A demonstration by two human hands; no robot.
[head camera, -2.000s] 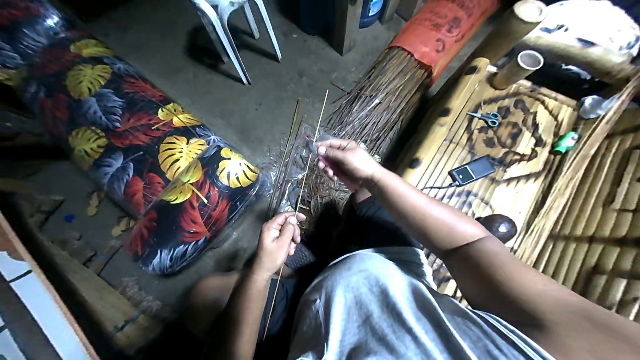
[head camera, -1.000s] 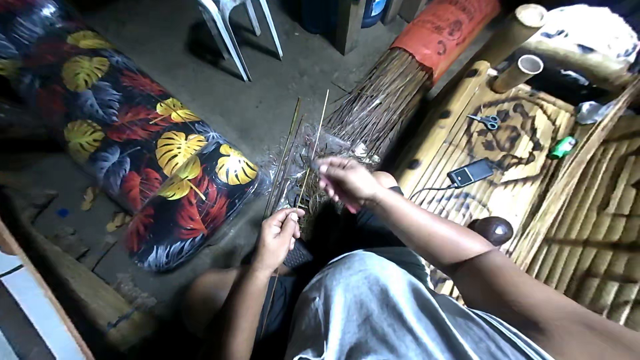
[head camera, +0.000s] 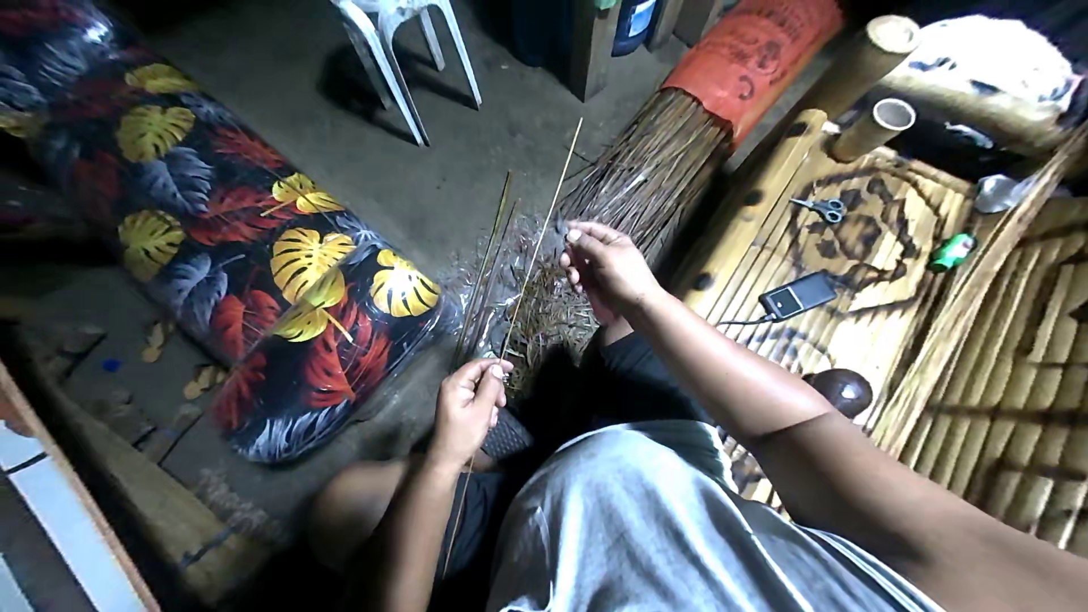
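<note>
My left hand (head camera: 469, 408) is closed on a long thin plant strip (head camera: 544, 234), which slants up past my right hand and trails down below my left wrist. My right hand (head camera: 608, 265) is raised just right of the strip, with thumb and forefinger together at a small dark thing too blurred to name. More thin sticks (head camera: 486, 276) stand left of the strip. Below both hands lies a heap of shavings and fibre scraps (head camera: 552, 319). A bundle of thin brown sticks (head camera: 654, 161), its far end in an orange-red sack (head camera: 752, 64), lies beyond my right hand.
A long plastic-wrapped roll with leaf print (head camera: 246, 221) lies at left. At right, a bamboo bench (head camera: 765, 229) holds small scissors (head camera: 824, 208), a corded handheld device (head camera: 797, 296), a green item (head camera: 954, 252) and a dark round object (head camera: 841, 391). A white plastic chair (head camera: 391, 59) stands at the top.
My right hand was at the strip two seconds ago, then shifted lower and blurred; now it is beside the strip. My left hand has stayed closed on the strip.
</note>
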